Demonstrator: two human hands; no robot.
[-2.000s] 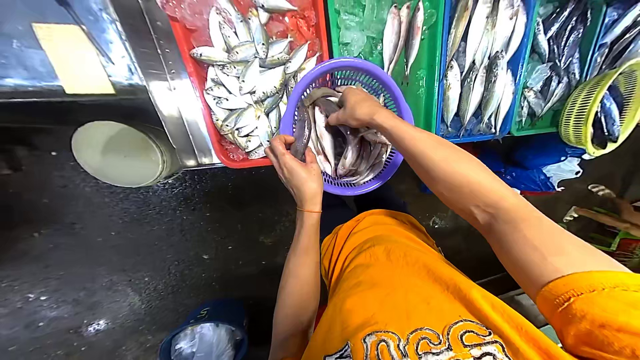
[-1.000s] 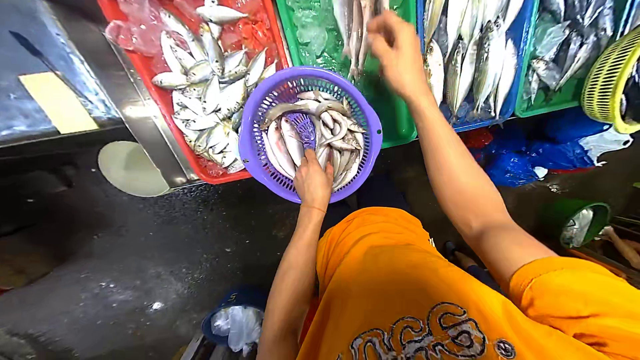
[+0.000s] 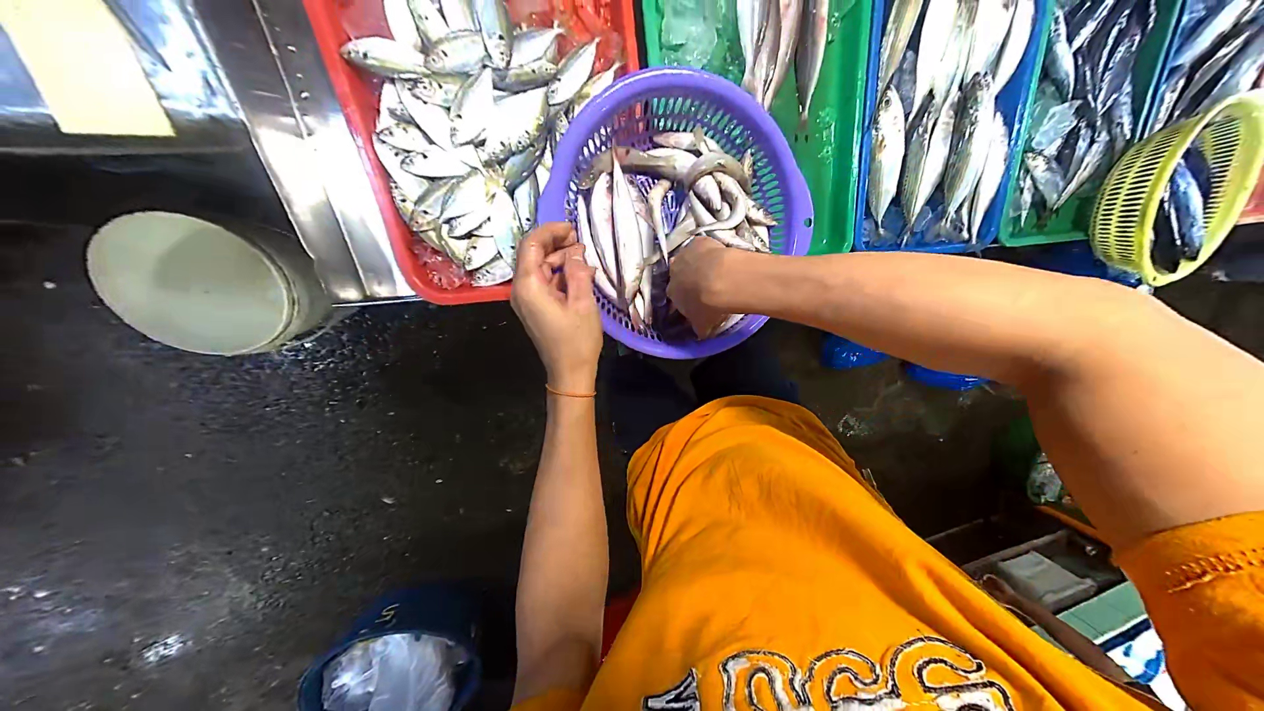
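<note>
A round purple plastic basket (image 3: pixel 780 168) holds many slender silvery fish (image 3: pixel 624 232). My right hand (image 3: pixel 703 286) reaches down among the fish at the basket's near right; its fingertips are hidden, and whether it grips a fish cannot be told. At the basket's near left rim is my left hand (image 3: pixel 561 296), its fingers bent against the rim. The basket overlaps the edge of a red tray (image 3: pixel 370 188) of small silver fish and of a green tray (image 3: pixel 825 188) with several slender fish (image 3: pixel 812 54) on ice.
Blue (image 3: pixel 999 212) and green (image 3: pixel 1022 235) fish trays continue rightward, with a yellow basket (image 3: pixel 1136 217) at their edge. A pale round container (image 3: pixel 188 281) stands left beside the metal counter (image 3: pixel 316 168). A blue bin (image 3: pixel 316 681) with plastic bags is below on the wet floor.
My right hand has moved from the slender fish in the green tray down into the basket. My left hand, earlier inside the basket, is now at its left rim.
</note>
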